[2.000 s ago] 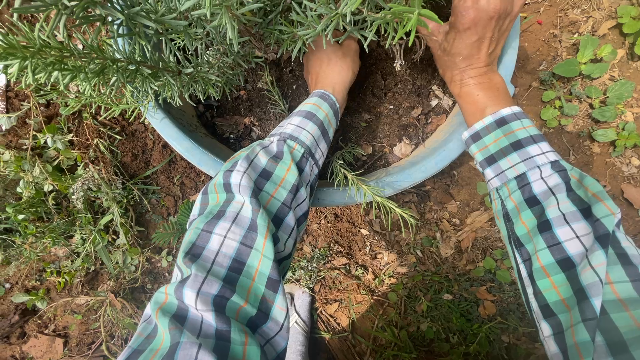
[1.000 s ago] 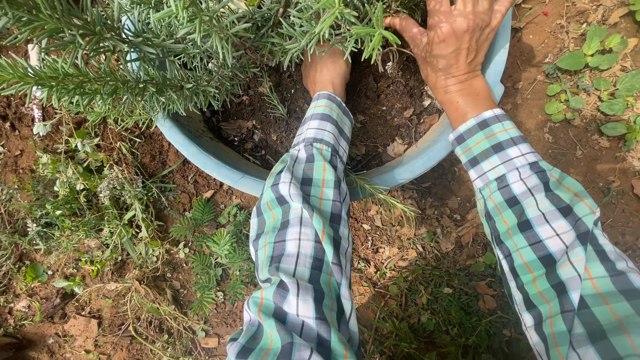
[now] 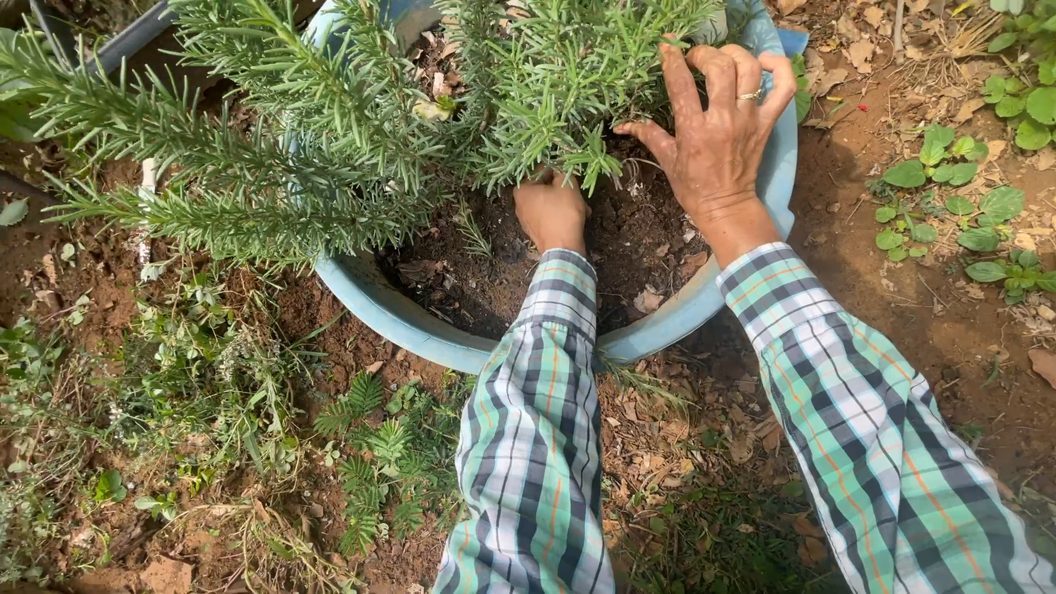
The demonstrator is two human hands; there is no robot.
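A bushy rosemary plant (image 3: pixel 528 91) grows in dark soil (image 3: pixel 495 285) inside a round blue plastic pot (image 3: pixel 396 318). My left hand (image 3: pixel 553 213) reaches down to the soil under the foliage near the pot's middle; its fingers are hidden by leaves and soil. My right hand (image 3: pixel 719 136), with a ring on one finger, is at the right side of the plant, fingers spread and bent against the outer sprigs. Nothing is seen held in it. A small rosemary sprig (image 3: pixel 472 231) stands in the soil left of my left hand.
Weeds and pulled greenery (image 3: pixel 223 371) lie on the reddish ground left of the pot. Fern-like seedlings (image 3: pixel 388 445) grow just below its rim. Broad-leaved plants (image 3: pixel 949 165) are at the right, and dry leaves (image 3: pixel 652 445) litter the ground. A dark pipe (image 3: pixel 132 37) crosses the upper left.
The view has shifted, showing more of the pot's far side. My right hand's fingers are now raised and spread more over the foliage. My left hand stays down at the soil.
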